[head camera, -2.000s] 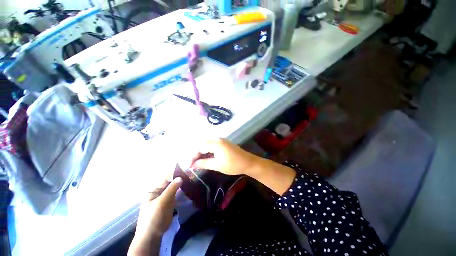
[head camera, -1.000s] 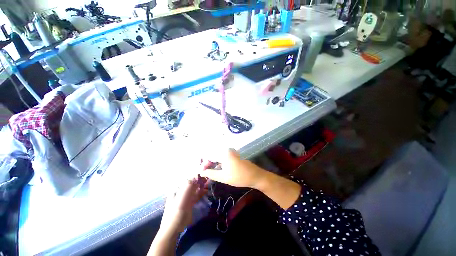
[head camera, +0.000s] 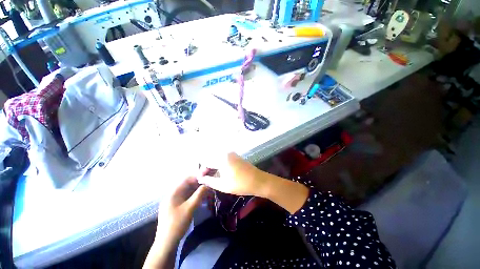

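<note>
My left hand (head camera: 181, 204) and my right hand (head camera: 235, 177) meet at the front edge of the white table, fingertips close together. A small dark red fabric piece (head camera: 210, 172) shows between the fingers, partly hidden by them. A thin pale thread (head camera: 217, 202) hangs below the hands over my dark lap. The white Jack sewing machine (head camera: 218, 83) stands behind the hands, with its needle area (head camera: 181, 111) at the left end. Black-handled scissors (head camera: 256, 121) lie on the table under the machine arm.
A pink fabric tie (head camera: 243, 86) hangs from the machine arm. A grey garment with red checked cloth (head camera: 89, 123) is heaped at left. An accessory tray (head camera: 332, 94) is at right. A red crate (head camera: 310, 157) is under the table, and a lilac-grey bench (head camera: 421, 192) stands at right.
The dark red piece was spread between the hands two seconds ago; now the hands are closer together and cover most of it. The view has shifted, so the machine appears farther right.
</note>
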